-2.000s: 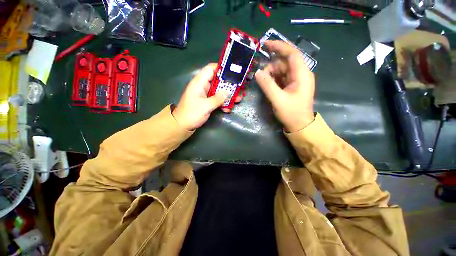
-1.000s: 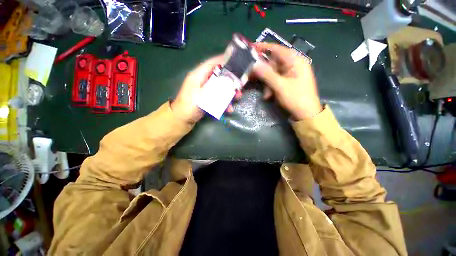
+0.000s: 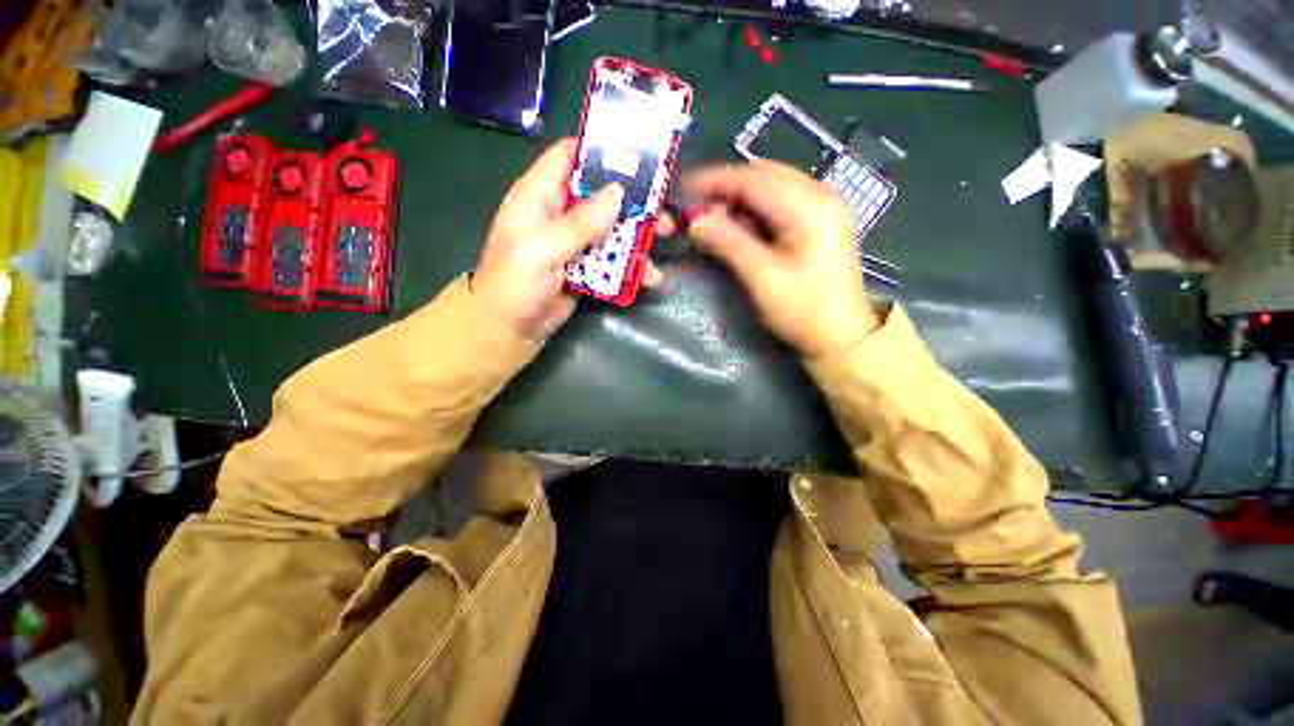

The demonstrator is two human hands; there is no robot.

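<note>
A red phone housing (image 3: 620, 156) with its screen and white keypad area facing up is held upright in my left hand (image 3: 537, 244), thumb on its front. My right hand (image 3: 778, 234) is just right of the housing, thumb and forefinger pinched on a small red part (image 3: 695, 217) near its side edge. Whether the part touches the housing cannot be told. The silver faceplate (image 3: 853, 185) with its key grid lies behind my right hand, beside a small dark flat piece (image 3: 876, 142).
Three red housings (image 3: 290, 234) lie at left near a red pen-like tool (image 3: 213, 116). A black smartphone (image 3: 497, 64) and a silver stick (image 3: 904, 82) lie at the back. A white bottle (image 3: 1114, 97), a reddish-brown spool (image 3: 1213, 194) and a black cylinder (image 3: 1128, 341) stand or lie at right.
The housing was tilted and blurred one second ago; now it is steady, screen up, and further left. My right hand has moved down and left, showing more of the faceplate.
</note>
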